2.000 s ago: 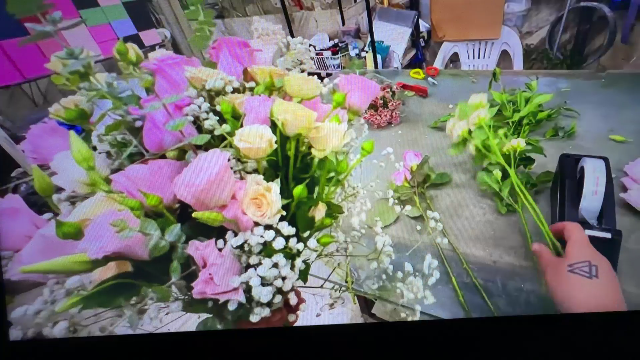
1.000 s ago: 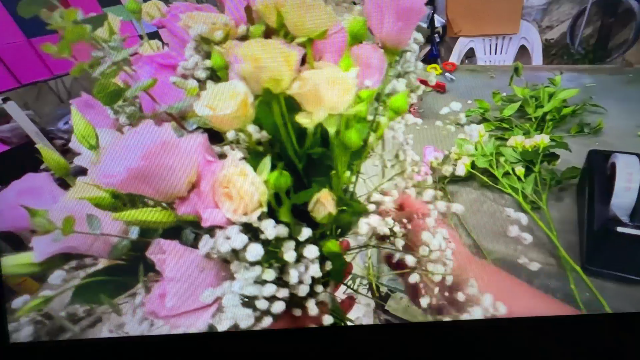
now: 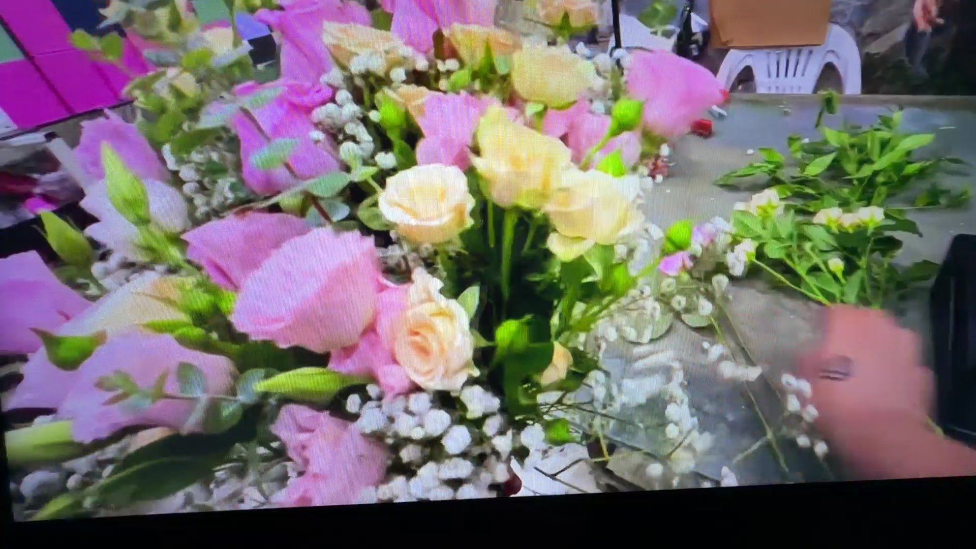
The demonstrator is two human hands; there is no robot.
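Observation:
A large bouquet of pink lisianthus [image 3: 309,290], cream roses [image 3: 433,339], white baby's breath [image 3: 435,435] and eucalyptus fills the left and middle. My right hand [image 3: 873,389] is blurred at the lower right, over the table beside the leafy white-flowered stems [image 3: 846,221]; whether its fingers hold a stem cannot be told. A thin sprig with small pink blooms [image 3: 679,261] lies between the bouquet and that hand. My left hand is not clearly seen; the bouquet covers the area where its stems run down.
The grey table [image 3: 793,335] bears the cut greenery. A black tape dispenser [image 3: 957,335] stands at the right edge. Behind are a white plastic chair [image 3: 839,65], a cardboard box [image 3: 766,23], a red-handled tool [image 3: 701,127] and part of another person's hand [image 3: 926,14].
Two seconds ago my right hand held green stems by the tape dispenser. It then reached in beside the bouquet, and now it is back at the right, near the loose stems.

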